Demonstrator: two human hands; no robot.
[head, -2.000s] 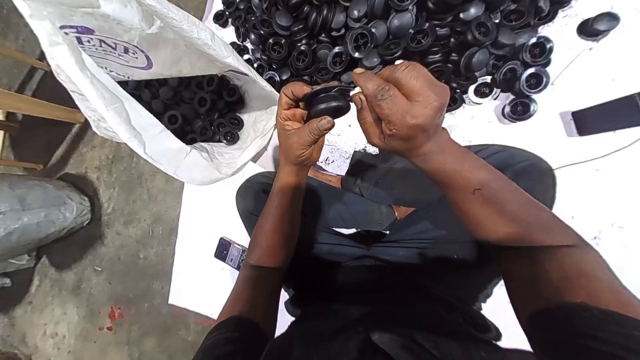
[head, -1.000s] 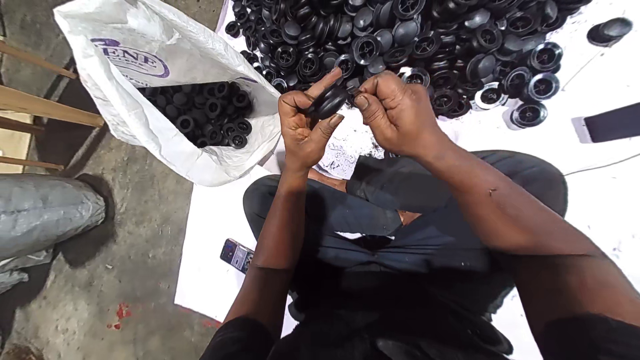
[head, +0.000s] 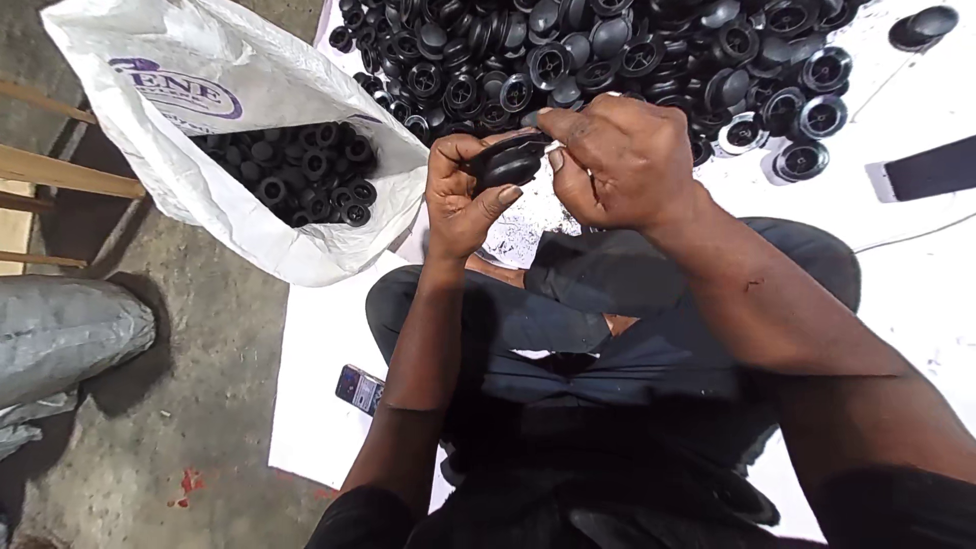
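Note:
My left hand [head: 465,194] holds a round black plastic part [head: 507,165] between thumb and fingers, its rim tilted up. At that rim, my right hand [head: 625,164] pinches a small pale tool or blade [head: 552,146]; most of it is hidden by the fingers, so its kind cannot be told. Beyond both hands lies a large heap of similar black round parts [head: 549,65], some domed side up, others showing spoked undersides. On the left, an open white woven sack [head: 305,255] holds more black round parts [head: 313,164].
A white sheet [head: 305,427] covers the floor under my crossed legs. On it are a phone [head: 359,390] by my left forearm, a dark flat object [head: 932,169] at right and a lone black part [head: 924,29]. A grey sack [head: 69,335] and wooden slats [head: 69,171] are at left.
The black part has been turned and tilted in my left hand between frames. My right hand stays close to its rim throughout.

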